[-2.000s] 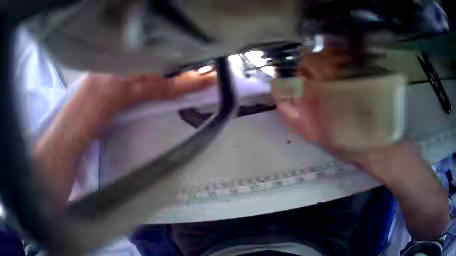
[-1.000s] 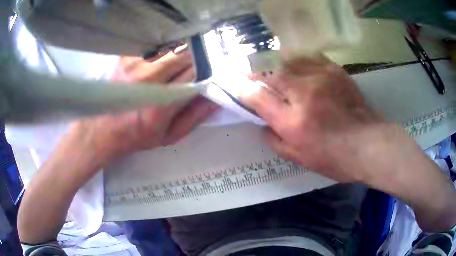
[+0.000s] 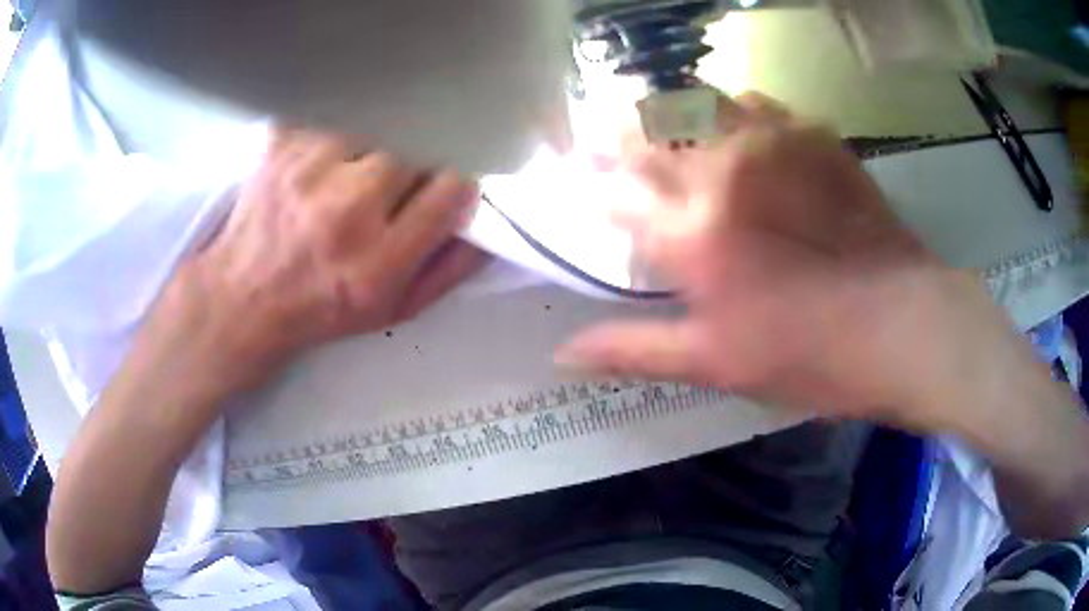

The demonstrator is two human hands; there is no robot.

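A white garment piece (image 3: 561,239) with a thin dark curved piping line lies under the bright needle area, between my hands. My left hand (image 3: 346,233) is on the white cloth, its fingers bent and pressing or gripping the edge beside the machine head. My right hand (image 3: 764,251) is blurred, over the right end of the piece, thumb spread apart toward the left; its fingertips are lost in glare, so its hold cannot be told. The pale sewing machine head (image 3: 322,72) blocks the upper view. The needle and presser foot are not clear.
Dark snips (image 3: 1010,143) lie at the right of the table. A ruler scale (image 3: 478,437) runs along the table's front edge. Black coiled parts with a cream block (image 3: 678,116) hang near the right fingers. White cloth (image 3: 108,257) lies at left; more white cloth (image 3: 970,513) hangs at right.
The dark bar over the cloth is gone from view and the curved piping shows more. My right thumb has spread left, away from the cloth. My left hand has moved slightly up.
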